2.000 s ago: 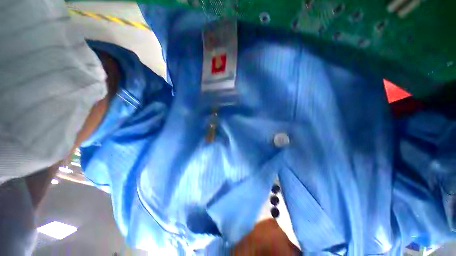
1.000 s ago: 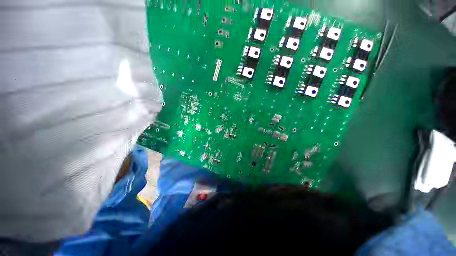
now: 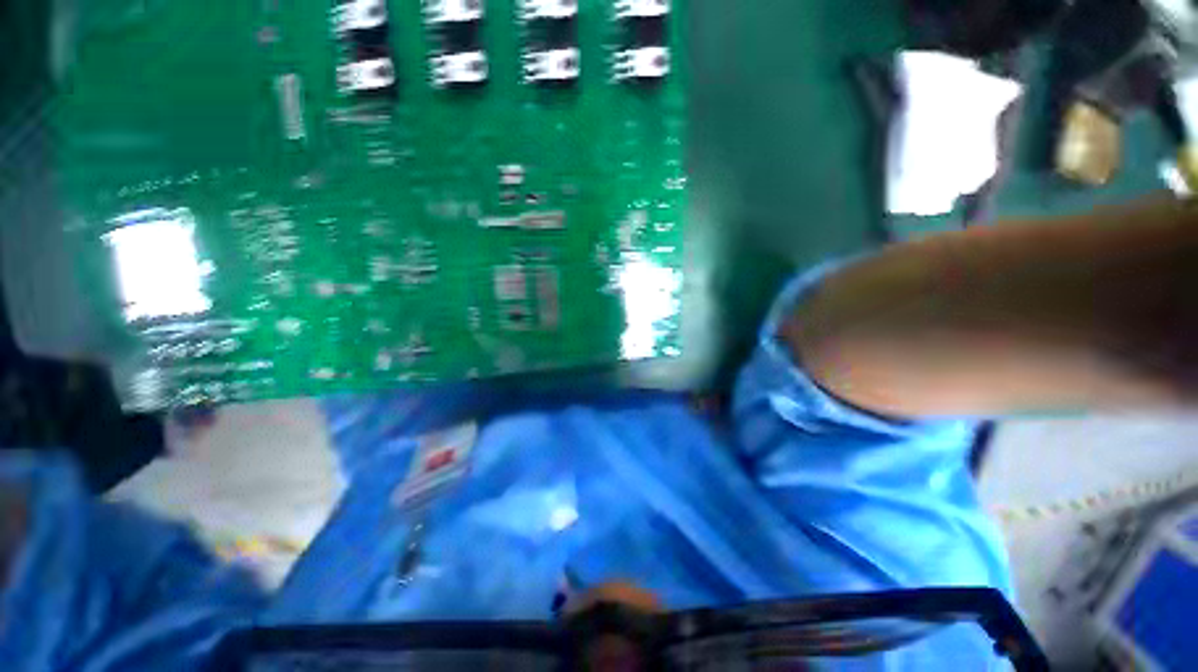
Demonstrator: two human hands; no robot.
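Note:
The large green circuit board [image 3: 434,171] lies at the upper left and centre, with bright glare on its lower left and lower right parts. Black parts with silver-white faces [image 3: 459,40] stand in a row along its top, cut off by the picture's edge. My right bare forearm [image 3: 998,315] comes out of a blue sleeve and runs to the right edge; the hand is out of the picture. My left hand is not to be seen; only a blurred blue sleeve shows at the lower left.
A crumpled white wipe [image 3: 949,131] lies right of the board on the green mat [image 3: 782,145]. A blurred brass-coloured piece [image 3: 1088,142] and dark objects are beyond it. A dark glasses-like frame [image 3: 841,607] crosses the bottom. A blue and white box [image 3: 1163,604] shows at the lower right.
The view has swung: the board now appears further left and straighter. The large white glove-like shape has left the left side, and my bare right forearm has come into view.

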